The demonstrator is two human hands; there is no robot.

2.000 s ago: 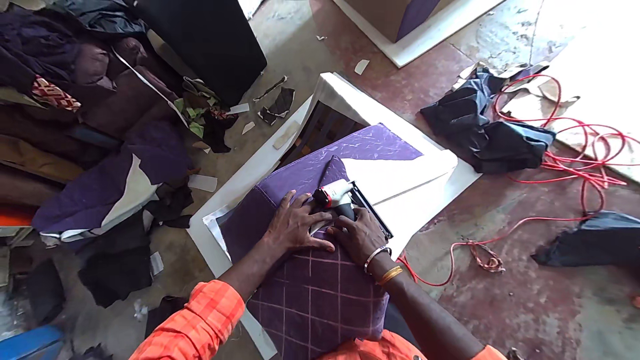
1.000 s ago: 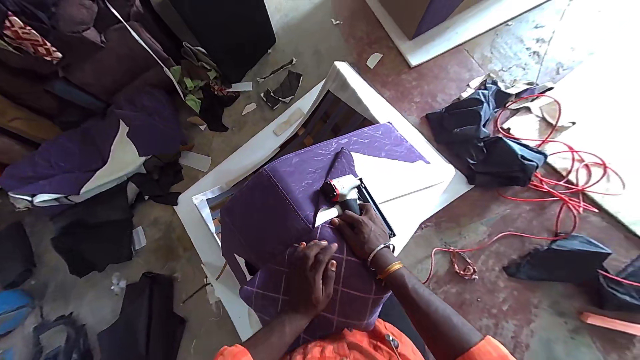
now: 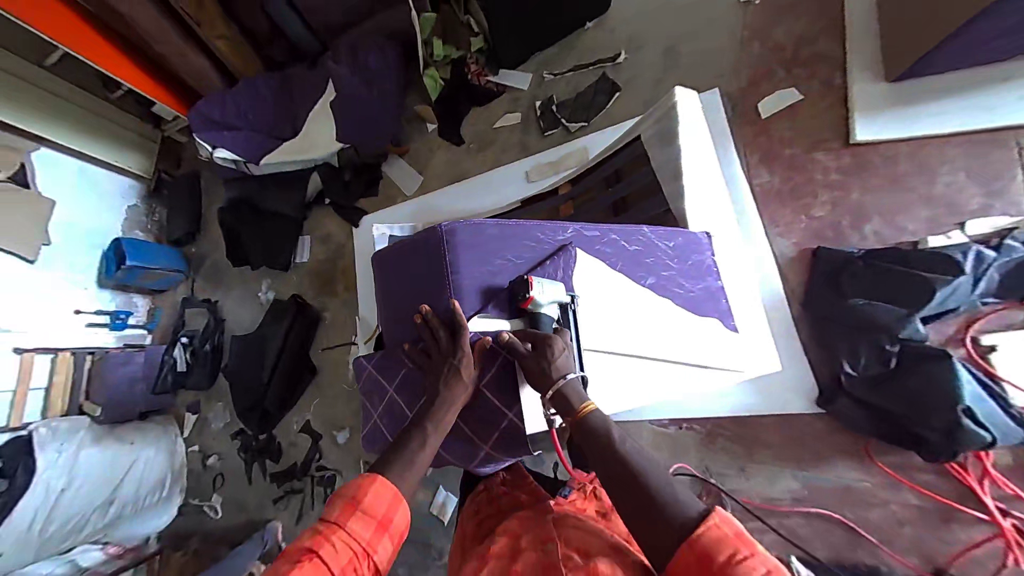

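Note:
Purple upholstery fabric (image 3: 512, 248) covers part of a furniture piece before me, and a quilted purple section (image 3: 432, 404) with a pale diamond pattern lies over its near left side. White lining or padding (image 3: 664, 344) shows at the right of the purple. My right hand (image 3: 544, 352) is closed around the handle of a pneumatic staple gun (image 3: 548, 294), with its thumb down by the fabric edge. Flat on the purple fabric rests my left hand (image 3: 448, 352), fingers spread, its thumb close to the right thumb. A red air hose (image 3: 560, 452) hangs below the right wrist.
White sheeting (image 3: 768, 320) lies under the piece, beside an open wooden frame (image 3: 608, 192). Black fabric (image 3: 904, 352) and coiled red hose (image 3: 984, 496) lie at the right. Dark scraps (image 3: 272, 360), a blue container (image 3: 144, 264) and a blue clamp (image 3: 120, 320) are at the left.
My left hand has shifted from lower on the quilted section to beside the right hand. The right hand keeps hold of the staple gun. The view has turned.

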